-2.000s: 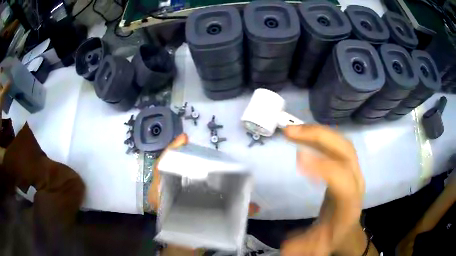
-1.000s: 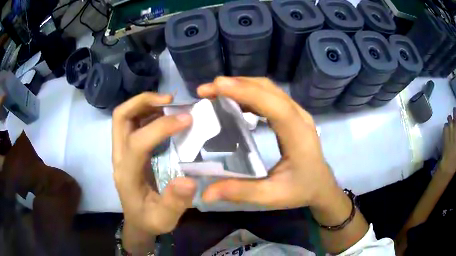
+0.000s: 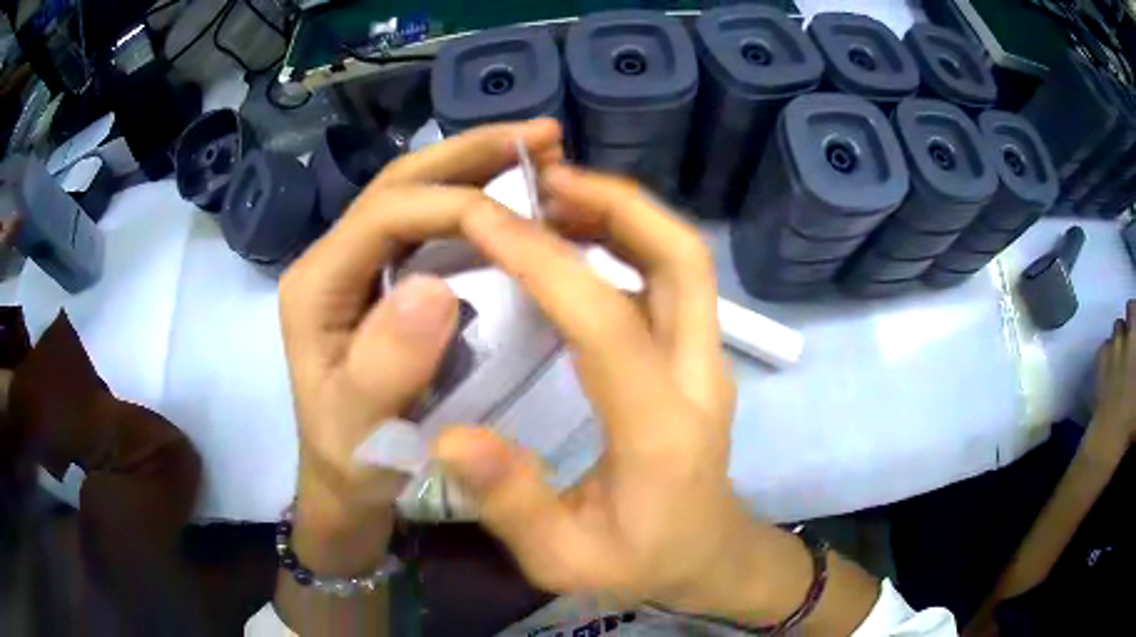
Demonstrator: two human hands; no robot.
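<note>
A small white card box (image 3: 498,380) is held up over the bench between both hands, its end flaps bent and partly hidden by fingers. My left hand (image 3: 374,299) grips its left side, with the thumb at the box's end. My right hand (image 3: 610,361) grips its right side, with fingers over the top edge and the thumb below. A white fan (image 3: 760,334) lies on the bench just beyond my right hand; only its handle shows clearly, and the hand hides the rest.
Tall columns of stacked grey housings (image 3: 841,156) stand at the back. Loose grey housings (image 3: 268,205) lie at back left. A dark grey fan (image 3: 1050,286) lies at right. A box (image 3: 56,230) stands at far left. Other persons' arms (image 3: 1078,467) are at both sides.
Two seconds ago the box was open towards me and my right hand was by the white fan. Now both hands enclose the box, and its end flaps are folded differently.
</note>
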